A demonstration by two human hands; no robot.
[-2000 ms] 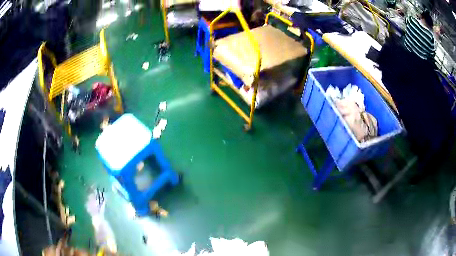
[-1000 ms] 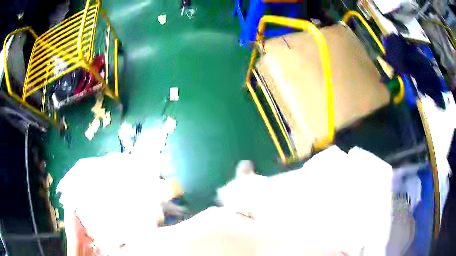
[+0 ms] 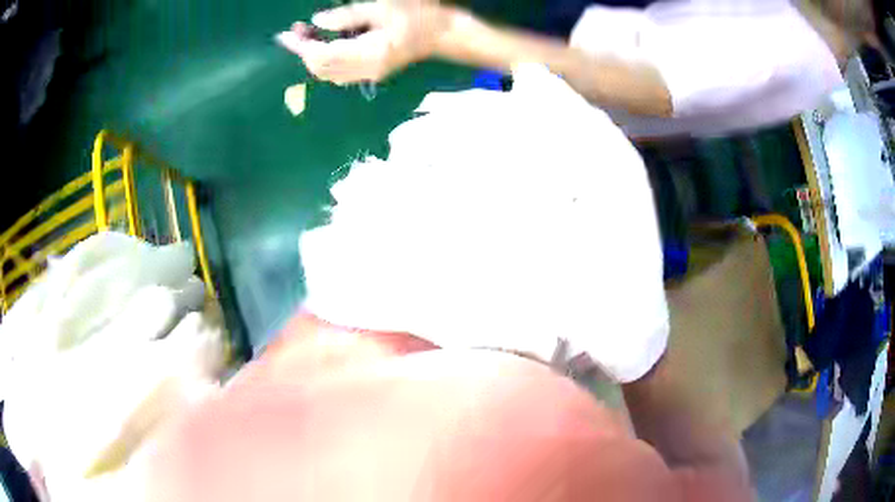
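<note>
A large bright white cloth bundle [image 3: 481, 225] fills the middle of the head view, with ragged edges on its left side. A second off-white bundle [image 3: 108, 324] lies at the lower left. A blurred pink and skin-toned shape covers the bottom, below and between them; cloth and arm cannot be told apart. A brownish, blurred shape that looks like my right arm [image 3: 697, 431] touches the white bundle's lower right; its fingers are not distinct. A blurred skin-toned patch by the left bundle may be my left hand [image 3: 201, 348]; its grip is unclear.
Another person's open hand [image 3: 368, 44] and pale sleeve [image 3: 726, 59] reach in from the upper right. A yellow barred trolley [image 3: 103, 186] stands at left. A brown-topped yellow-framed trolley [image 3: 726, 314] is at right, beside a table edge [image 3: 815, 196] with dark cloth.
Another person's arm has come in at the top. The white cloth has risen into the middle and left of the view. The brown-topped trolley now shows lower and farther right, partly covered.
</note>
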